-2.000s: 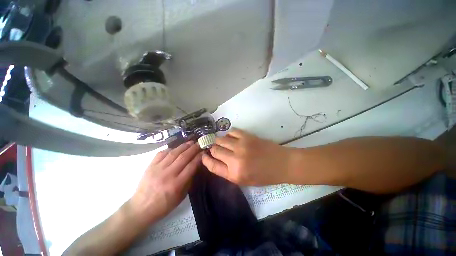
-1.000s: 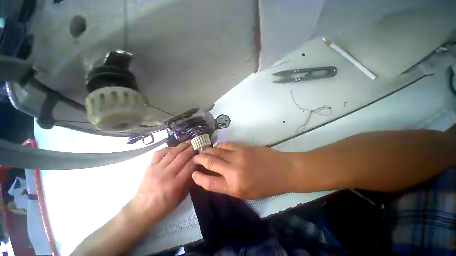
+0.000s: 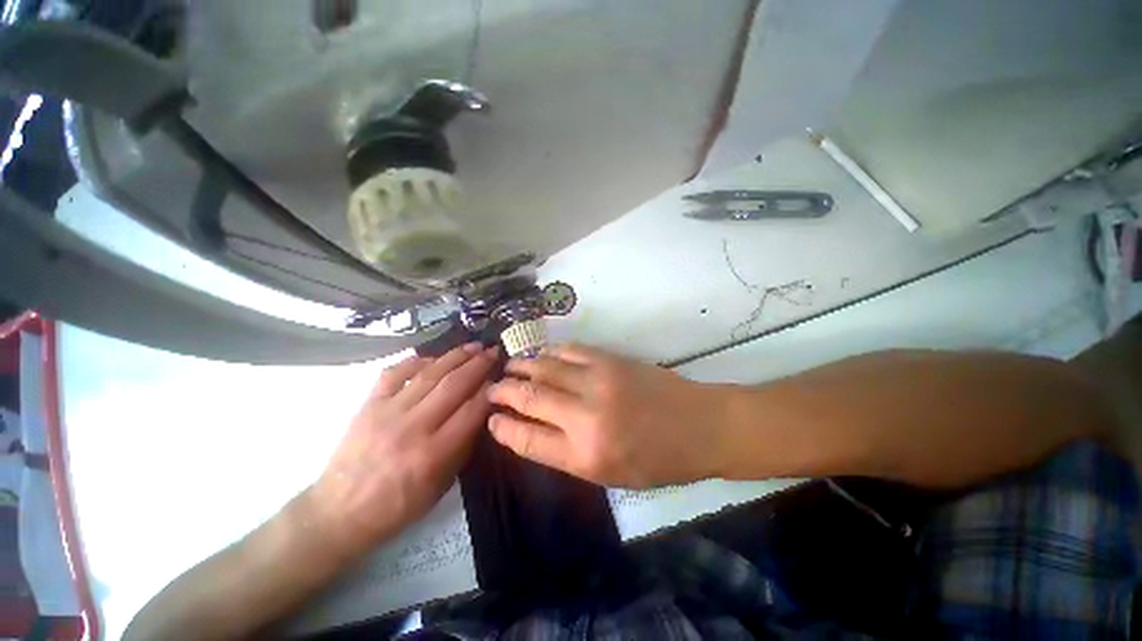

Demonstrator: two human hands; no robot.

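A dark fabric strip (image 3: pixel 532 526) runs from under the presser foot area down over the table's front edge towards the lap. My left hand (image 3: pixel 420 432) lies flat on its left side, fingertips close below the foot. My right hand (image 3: pixel 589 413) rests on its right side with fingers bent, beside the small ribbed cream knob (image 3: pixel 524 336). The hands press on the cloth from above. The sewing machine head (image 3: pixel 601 113) fills the top, with its large ribbed cream dial (image 3: pixel 407 219). The needle tip and the cloth under the foot are hidden.
Grey thread snips (image 3: pixel 759 204) and a white stick (image 3: pixel 867 179) lie right of the needle. Loose thread ends (image 3: pixel 770 298) lie below the snips. A red-rimmed basket (image 3: pixel 56 463) stands at the far left. A plaid sleeve or shirt (image 3: pixel 1039 545) shows at lower right.
The camera view has shifted, so the machine head appears further right. Both hands stay on the cloth near the foot, with the right fingers slightly lower against the knob than two seconds ago.
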